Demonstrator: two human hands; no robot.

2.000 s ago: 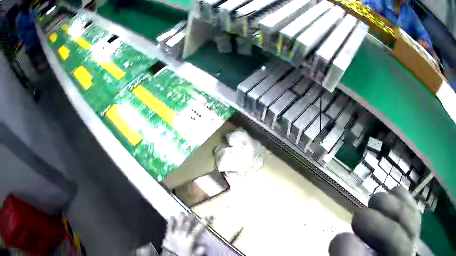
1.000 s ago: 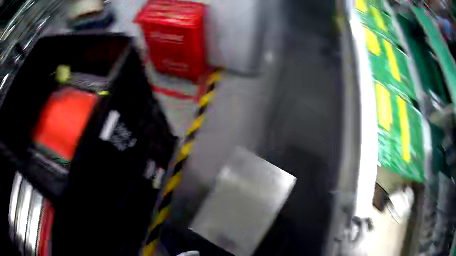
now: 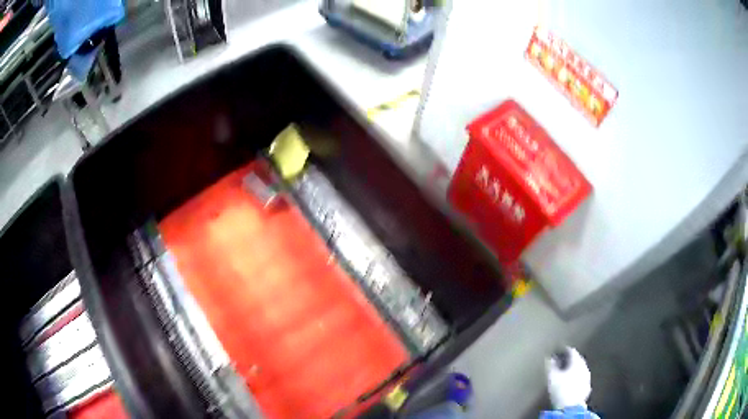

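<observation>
A large black tote stands open in front of me. A bright red liner sheet lies in it, with a row of silver-grey heatsinks along its right side and another row along its left. A yellow piece sits at the far end of the right row. My right hand, white-gloved with a blue sleeve, is small and blurred at the bottom edge, outside the tote; its finger state is unclear. No left hand can be made out; a blurred blue shape is cut off at the bottom.
A second black tote with flat silver heatsinks on red is at the left edge. A red bin stands beside a pale wall or column. A person in blue is at the upper left. The line's green edge shows at the lower right.
The view has swung left from the board line and shelving to the totes. The tote now appears much larger. Both gloved hands seen earliest at the line have left that spot.
</observation>
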